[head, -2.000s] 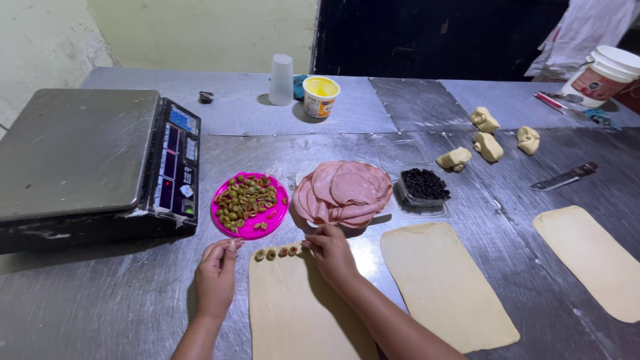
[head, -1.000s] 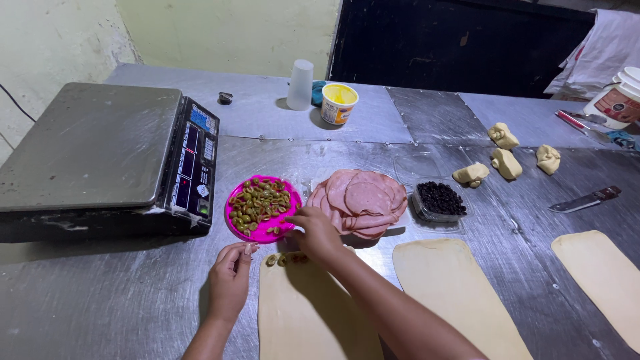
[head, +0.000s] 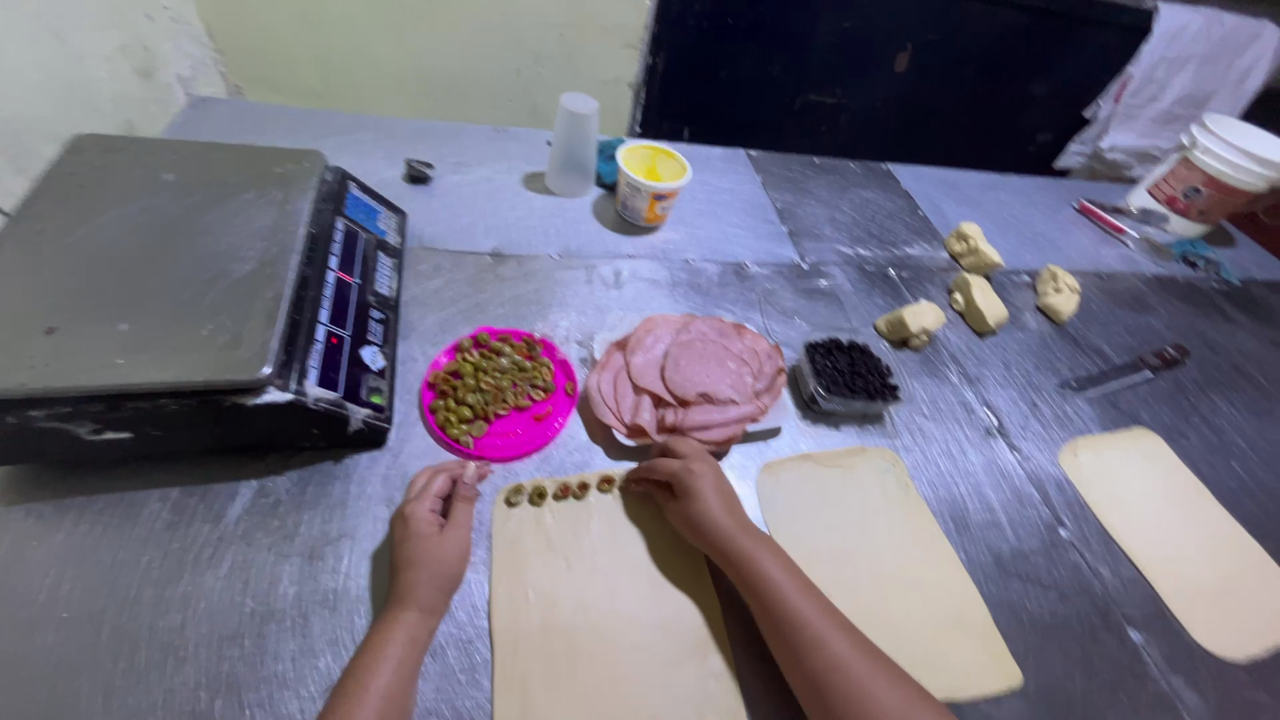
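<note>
My right hand is at the top edge of the nearest dough sheet, fingertips pinched at the end of a row of olive slices; what they pinch is hidden. My left hand is beside the sheet's top left corner, fingertips together near a pink plate of sliced olives; whether it holds a small piece cannot be told. Behind my right hand lies a pile of sliced ham. A clear container of dark raisins stands right of the ham.
A digital scale fills the left. Two more dough sheets lie to the right, with several dough lumps and a knife behind. A plastic cup, yellow-filled tub and white bucket stand farther back.
My right hand has moved from the edge of the olive plate to the right end of the olive row on the dough. My left hand stays near the sheet's top left corner.
</note>
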